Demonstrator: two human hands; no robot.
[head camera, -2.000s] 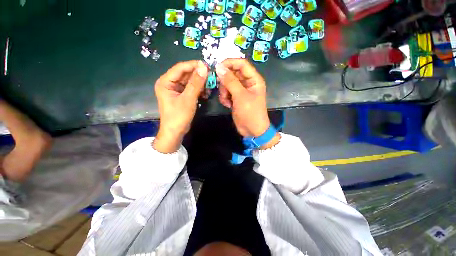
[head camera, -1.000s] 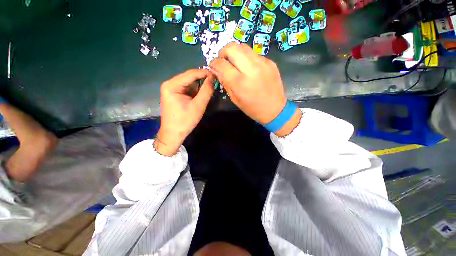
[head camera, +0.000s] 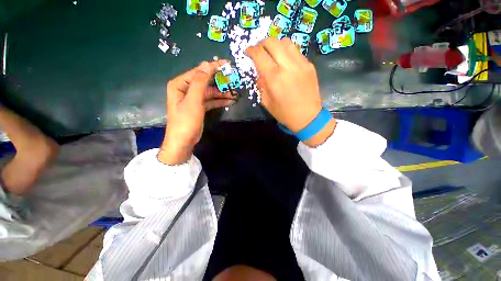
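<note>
My left hand (head camera: 189, 101) holds a teal-edged printed module (head camera: 227, 78) between thumb and fingers near the bench's front edge. Its yellow-green face shows, with a white bit at its upper side. My right hand (head camera: 288, 82), with a blue band on the wrist, has its fingertips at the heap of small white parts (head camera: 240, 46). Whether it pinches a part is hidden by the fingers. Several more modules (head camera: 306, 20) lie scattered behind and to the right of the heap. Small silvery parts (head camera: 166, 15) lie in a cluster at the left.
A red glue syringe (head camera: 431, 59) with a green cap lies at the right, a black cable (head camera: 409, 90) looping by it. A red bin (head camera: 409, 5) stands behind. Another person's arm (head camera: 24, 148) is at the left edge. A blue stool (head camera: 434, 131) stands below the bench.
The hands have moved apart. The module, mostly hidden between the fingers before, now shows face up in my left hand. My right hand has moved up and right to the white heap.
</note>
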